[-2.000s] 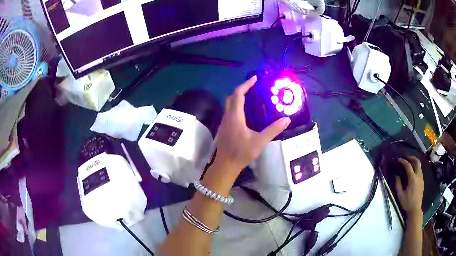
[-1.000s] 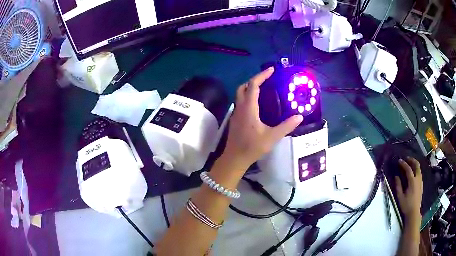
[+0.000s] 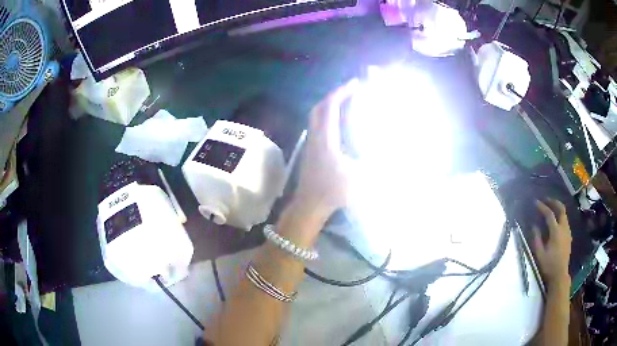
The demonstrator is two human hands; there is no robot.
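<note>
The security camera being handled [image 3: 399,135] stands on the white board [image 3: 338,304] with its lights glaring white. The glare hides its head and most of its white body. My left hand [image 3: 323,159] reaches from below and holds the left side of its head; the fingertips and thumb are lost in the glare. My right hand [image 3: 553,236], at the right edge of the bench, rests over a dark computer mouse, which is hard to make out.
Two unlit cameras stand to the left [image 3: 145,233] [image 3: 233,172]. Black cables [image 3: 419,290] branch over the board's front. A crumpled tissue [image 3: 162,135], a monitor [image 3: 128,34] and a blue fan [image 3: 24,54] are behind and left. More white cameras [image 3: 502,76] stand back right.
The camera's ring lights have turned from pink-purple to a blinding white glare. My left hand stays at the camera head. My right hand has barely moved. The view has shifted slightly.
</note>
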